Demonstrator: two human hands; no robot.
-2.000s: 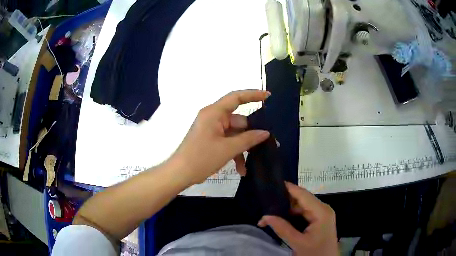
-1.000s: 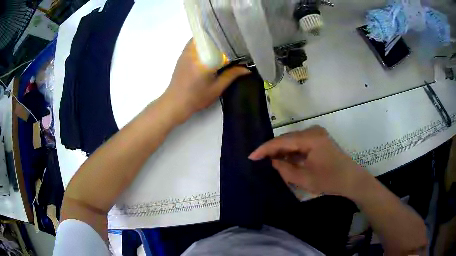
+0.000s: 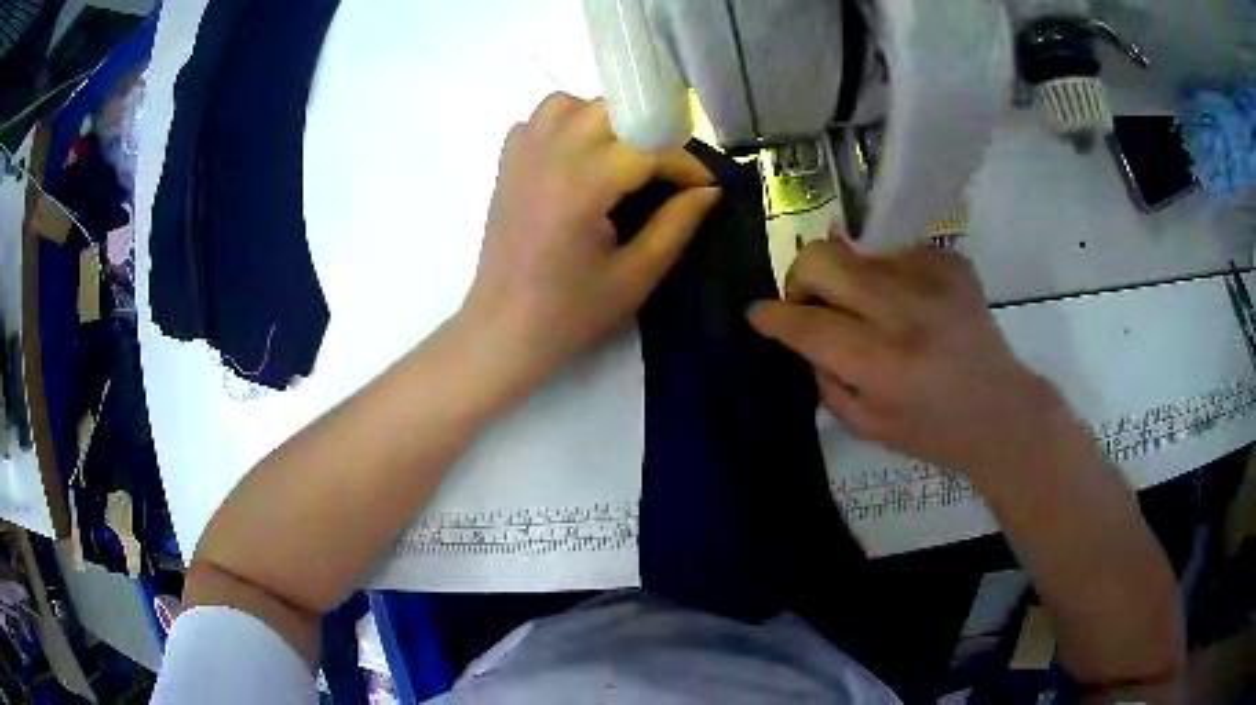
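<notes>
A dark curved fabric panel (image 3: pixel 716 413) lies from the sewing machine's needle area over the table's front edge towards the lap. My left hand (image 3: pixel 585 221) pinches the panel's upper left part between thumb and fingers, close to the presser foot (image 3: pixel 799 172). My right hand (image 3: pixel 882 324) is at the panel's right edge, fingers bent, fingertips at the cloth; whether it grips the cloth cannot be told. The white sewing machine head (image 3: pixel 785 62) stands above, its lamp lit.
Stacked dark cut pieces (image 3: pixel 248 193) with loose threads lie at the upper left. A ruler scale (image 3: pixel 524 530) runs along the front edge. A dark phone (image 3: pixel 1154 159), light-blue cloth (image 3: pixel 1223 138) and snips (image 3: pixel 1241 303) lie at right.
The panel's upper end is now beside the presser foot. My right hand has moved up from the lower panel to near the needle area. My left hand has moved up to the machine since the earliest frame.
</notes>
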